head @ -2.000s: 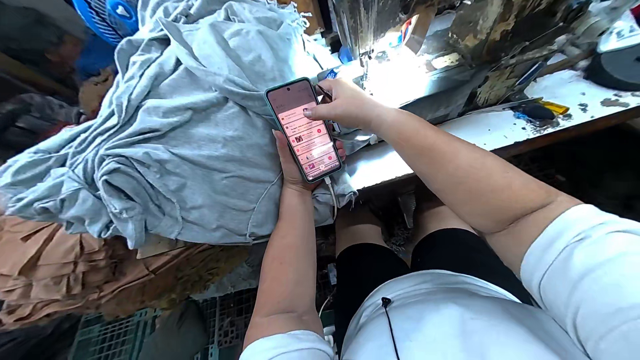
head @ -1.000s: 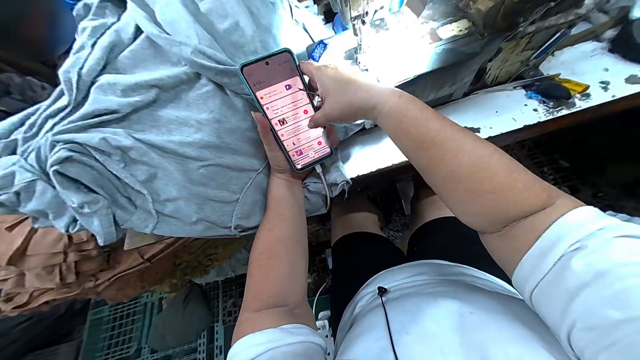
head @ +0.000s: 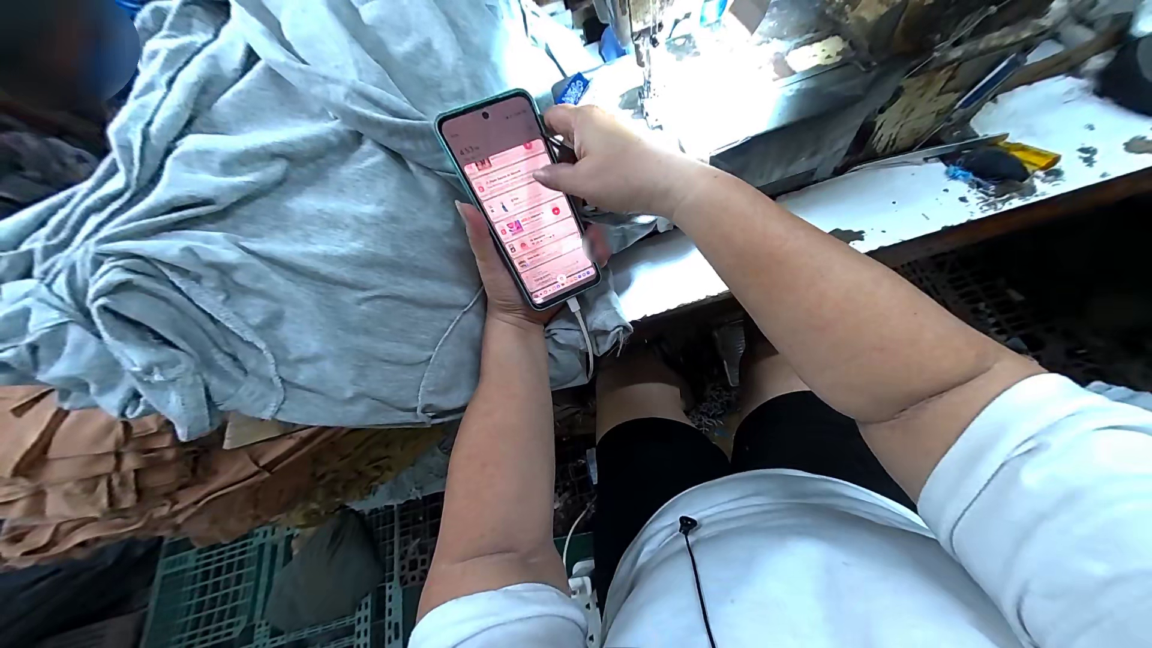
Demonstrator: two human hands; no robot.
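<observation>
My left hand (head: 504, 274) holds a smartphone (head: 526, 207) in a teal case from below, its palm behind the phone. The lit screen shows a pinkish list with small icons. A white cable (head: 583, 333) is plugged into the phone's lower end. At the phone's right edge is my right hand (head: 612, 162), its thumb over the screen and its other fingers partly hidden; whether it grips the phone I cannot tell. Beneath and left of the phone lies a heap of light grey knit fabric (head: 342, 243).
A sewing machine (head: 648, 54) stands at the top, under bright light, on a worn white table (head: 1071, 126). A yellow-handled tool (head: 1030, 155) lies at the right. Brown fabric (head: 99, 468) is stacked at lower left, above green plastic crates (head: 211, 585).
The list on the phone screen has moved to other entries. The left hand has kept hold of the phone, and my right thumb has shifted over the screen.
</observation>
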